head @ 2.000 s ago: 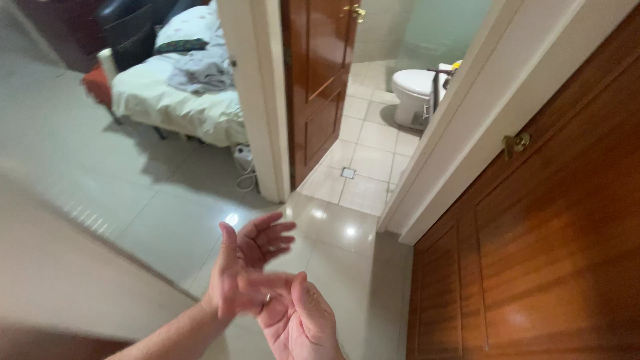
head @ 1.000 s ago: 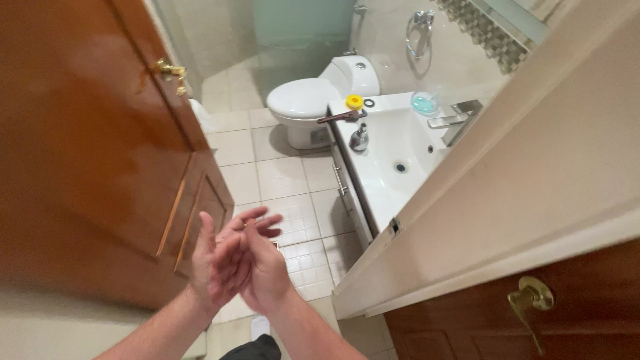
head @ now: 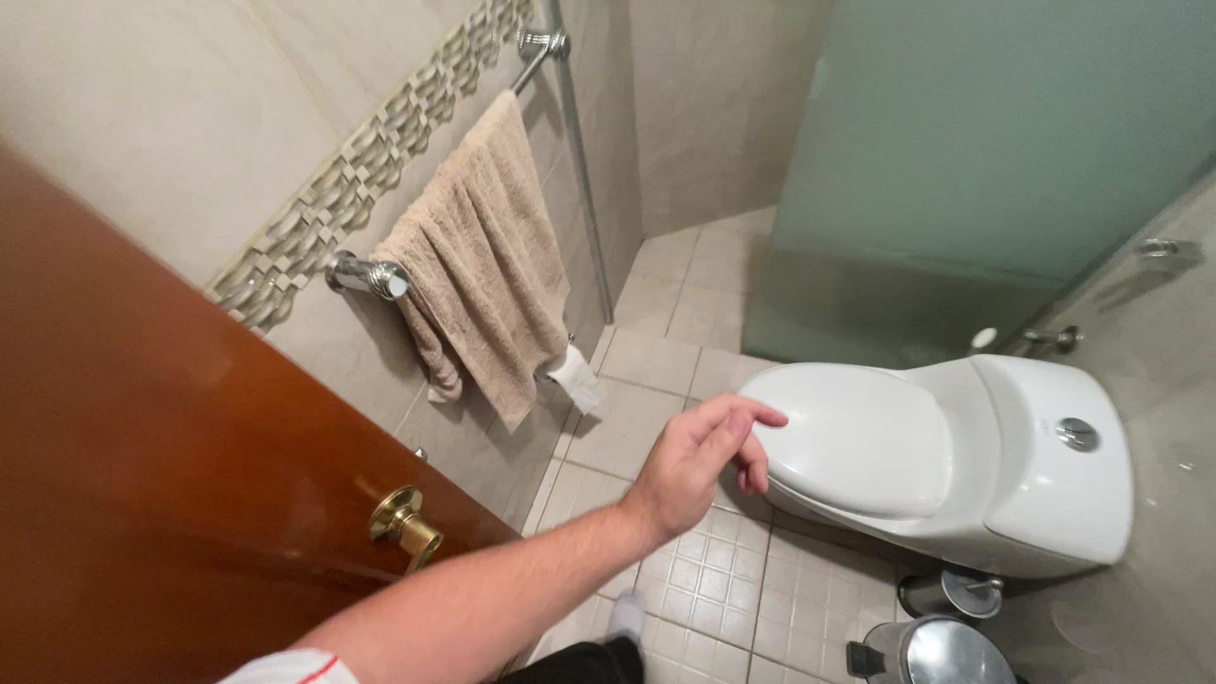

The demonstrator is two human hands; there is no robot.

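Observation:
My left hand (head: pixel 708 461) reaches in from the lower left, with its fingers loosely curled and apart and nothing in them. In the picture it lies just left of the closed lid of a white toilet (head: pixel 855 442); whether it touches the lid cannot be told, though it looks held above the floor. My right hand is out of view. A beige towel (head: pixel 489 261) hangs over a chrome towel bar (head: pixel 366 275) on the left wall, with a piece of white toilet paper (head: pixel 576 380) below it.
A wooden door (head: pixel 190 456) with a brass handle (head: pixel 407 527) stands at the left. Behind the toilet is a frosted glass panel (head: pixel 940 171). A metal pedal bin (head: pixel 950 655) and a smaller metal container (head: pixel 955 594) stand at the lower right on the tiled floor (head: pixel 703 570).
The view has moved from the doorway into the bathroom. My two hands were together a second ago; now the left is alone in view and the right has left it.

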